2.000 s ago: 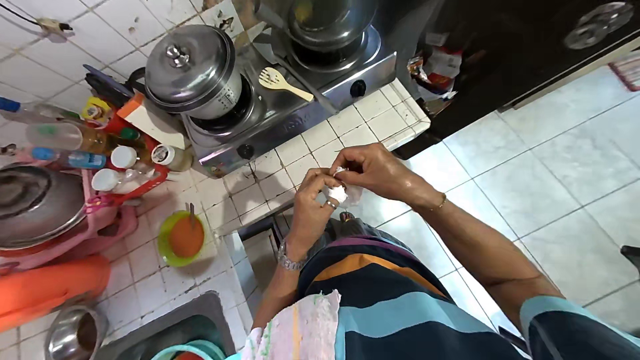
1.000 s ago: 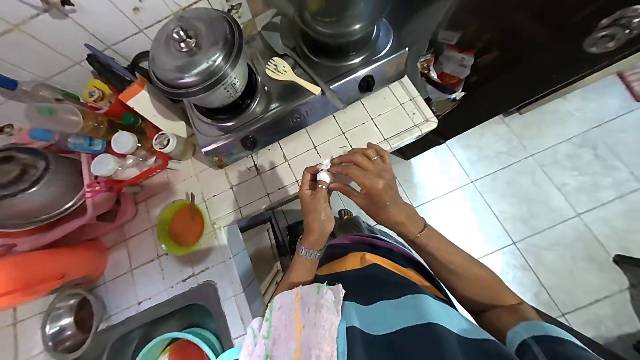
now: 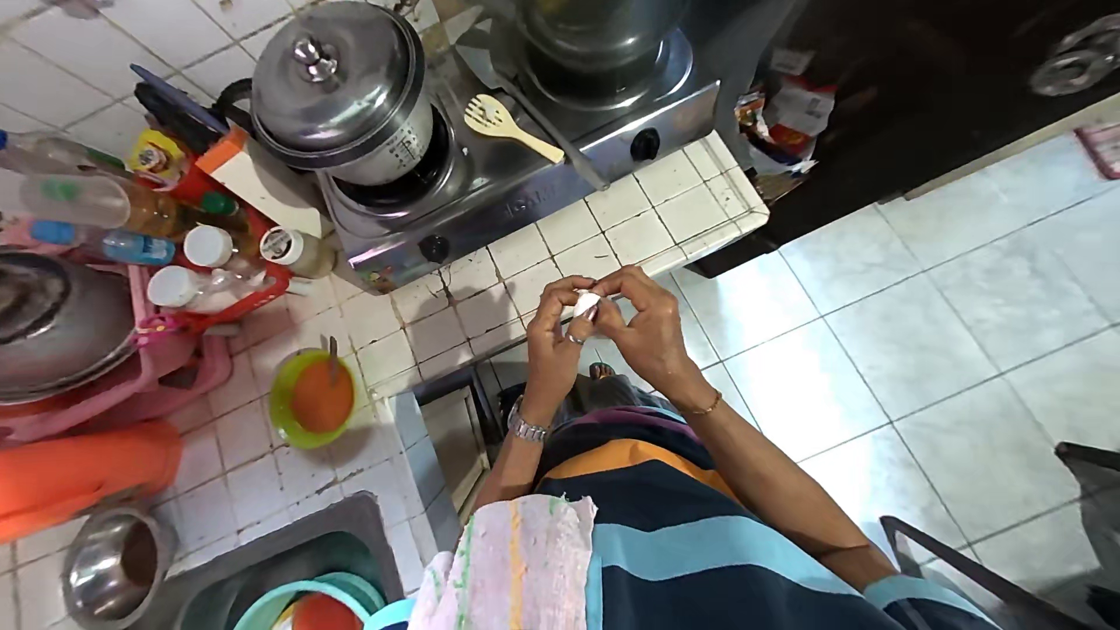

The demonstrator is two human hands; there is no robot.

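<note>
Just off the front edge of the tiled counter, my left hand [image 3: 560, 337] and my right hand [image 3: 643, 324] meet around a small white object [image 3: 586, 303]. Fingertips of both hands pinch it from either side; its kind cannot be told. My left wrist wears a metal watch, my right a thin bracelet. Beyond the hands, a yellow slotted spatula [image 3: 507, 125] and a metal turner [image 3: 547, 127] lie on the gas stove [image 3: 525, 188]. To the left, a green bowl [image 3: 284, 398] of orange liquid with a spoon stands on the counter.
A lidded steel pot [image 3: 337, 87] sits on the left burner, another pot [image 3: 599, 26] on the right one. Bottles and jars fill a red basket [image 3: 236, 306] at the left. A steel bowl [image 3: 114, 569] stands beside the sink [image 3: 363, 525], which holds teal basins. Plastic wrappers [image 3: 792, 118] lie right of the stove.
Both hands have stayed together, with the fingers shifting around the white object. White material that showed above the fingers one second ago now shows as a smaller, smoother piece between them.
</note>
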